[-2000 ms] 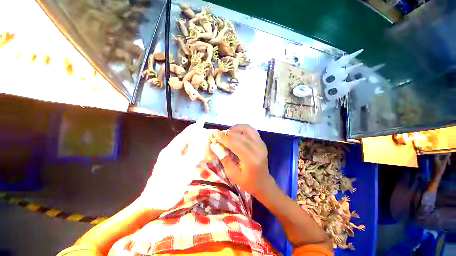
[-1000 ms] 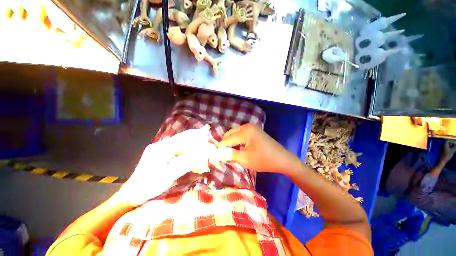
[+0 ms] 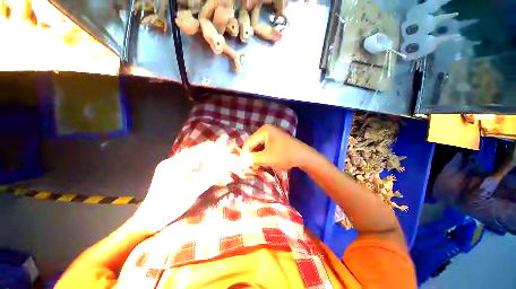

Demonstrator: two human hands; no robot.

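My left hand [image 3: 189, 175], in a glaring white glove, is over the lap at the middle of the view. My right hand [image 3: 274, 148], bare, meets it from the right with thumb and fingertips close together. Something pale lies between the hands, but glare hides its shape, and I cannot tell which fingers hold it. The checked apron [image 3: 240, 121] is below and behind them. Tan moulded limbs [image 3: 212, 36] lie piled on the metal bench [image 3: 271, 68] at the top edge.
A work board [image 3: 362, 56] bears a small white pot [image 3: 377, 43]. White spiked holders [image 3: 421, 39] lie right of it. A blue crate [image 3: 420, 186] beside my right leg holds many limbs [image 3: 373, 158]. A black cable [image 3: 180, 56] crosses the bench. A person's arm [image 3: 492, 180] shows at far right.
The view has tipped down, so the bench and limb pile sit higher and are partly cut off. Both hands stay together over the lap, now lower against the bench edge than two seconds ago.
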